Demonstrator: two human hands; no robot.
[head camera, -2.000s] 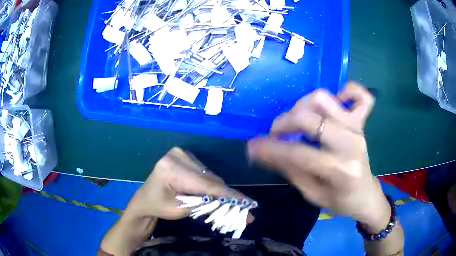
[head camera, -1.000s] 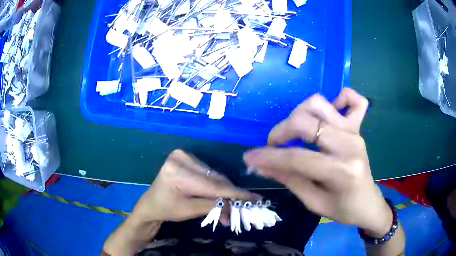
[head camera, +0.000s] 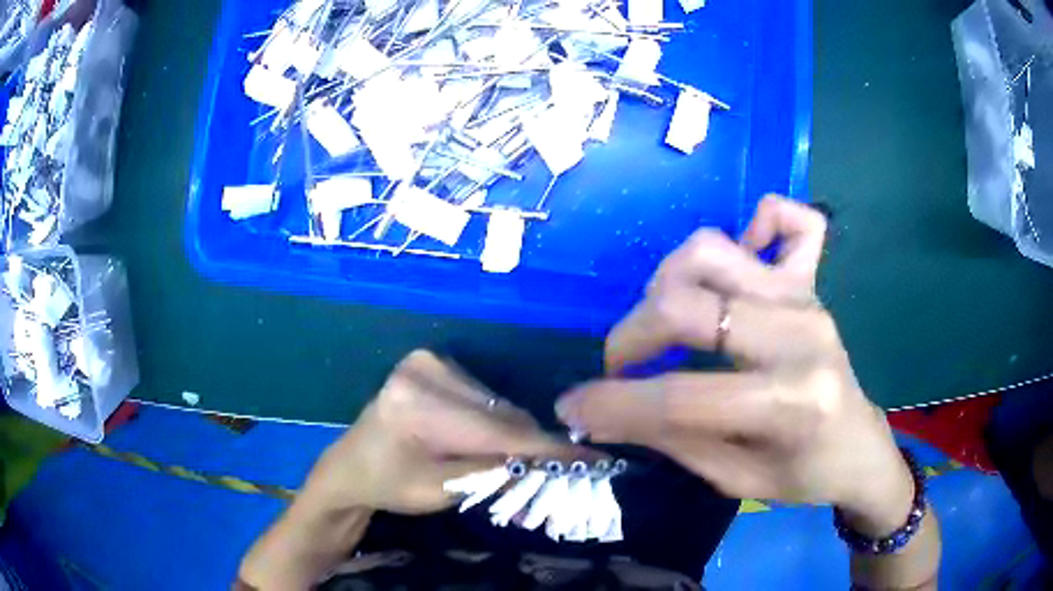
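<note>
My left hand (head camera: 427, 444) holds a small bunch of metal rods at the bench edge. Several dark-centred rod ends (head camera: 580, 469) show in a row, with white flag labels (head camera: 566, 506) fanned below them. My right hand (head camera: 733, 346) is closed around a slim blue-handled tool (head camera: 661, 363), mostly hidden by the fingers. Its thumb and a fingertip pinch a tiny bright bit (head camera: 576, 434) just above the rod ends; I cannot tell what it is.
A blue tray (head camera: 739, 139) heaped with loose labelled rods (head camera: 427, 216) lies ahead on the dark green bench. Clear tubs with labelled rods stand at the far left (head camera: 106, 150), near left (head camera: 116, 335) and right (head camera: 981, 139). Blue floor shows below the bench edge.
My right hand has moved down and slightly left, nearer the rod ends. The bunch in my left hand shifted right and its labels turned. The view shifted slightly.
</note>
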